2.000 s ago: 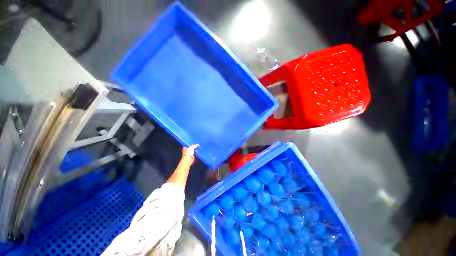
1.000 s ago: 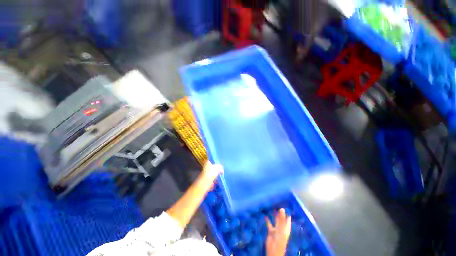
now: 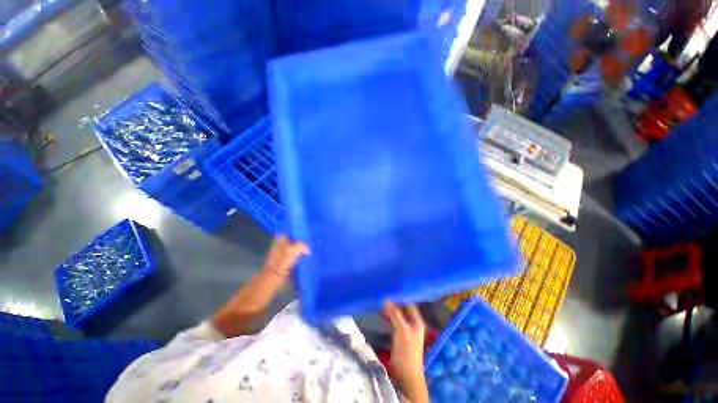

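An empty blue supply tray (image 3: pixel 370 177) is held up in front of me, slightly blurred. My left hand (image 3: pixel 285 256) grips its lower left side, with the thumb at the rim. My right hand (image 3: pixel 405 319) is at its near edge, the fingertips at the rim and partly hidden by it. A blue bin of bagged blue items (image 3: pixel 480 358) stands at the lower right, below the tray. The heat sealer (image 3: pixel 526 146) stands beyond the tray on the right.
A yellow crate (image 3: pixel 543 271) lies by the sealer. A red plastic stool (image 3: pixel 590 382) is at the lower right. Crates of glossy bags stand at the left (image 3: pixel 153 130) and lower left (image 3: pixel 102 271). A perforated crate (image 3: pixel 252 169) is partly behind the tray. Tall blue stacks stand behind.
The view has swung left, so the sealer now shows on the right. The tray is lifted away from the filled bin. My right hand has moved to the tray's near edge.
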